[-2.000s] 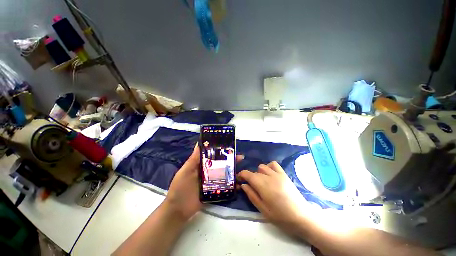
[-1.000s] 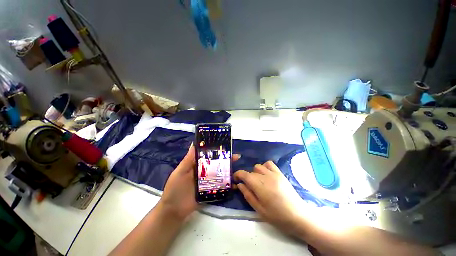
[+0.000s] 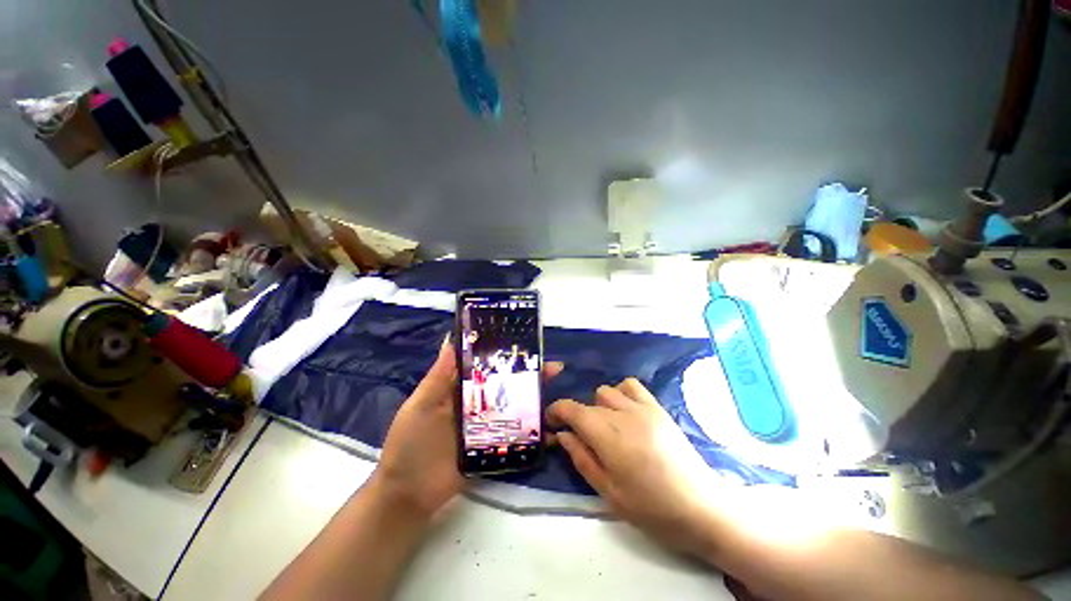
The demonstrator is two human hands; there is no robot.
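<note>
A smartphone [image 3: 502, 382] with a bright screen stands upright in the middle of the view. My left hand [image 3: 425, 434] is closed around its left side, with fingertips showing at its right edge. My right hand [image 3: 622, 452] is beside the phone's lower right edge, fingers curled and apart; it holds nothing visible. Whether its fingertips touch the phone is unclear. Navy fabric panels [image 3: 364, 358] with a white band lie flat on the table behind the phone and both hands.
A large beige sewing machine [image 3: 910, 387] is at right, with a light-blue oval object [image 3: 748, 364] beside it. A smaller machine [image 3: 106, 352] and a red thread cone [image 3: 194, 346] are at left. Navy thread cones [image 3: 143, 80] stand upper left. Blue strips [image 3: 467, 59] hang on the wall.
The view has shifted slightly, so the scene sits a little further left. The picture on the phone screen has changed. Both hands keep nearly the same pose.
</note>
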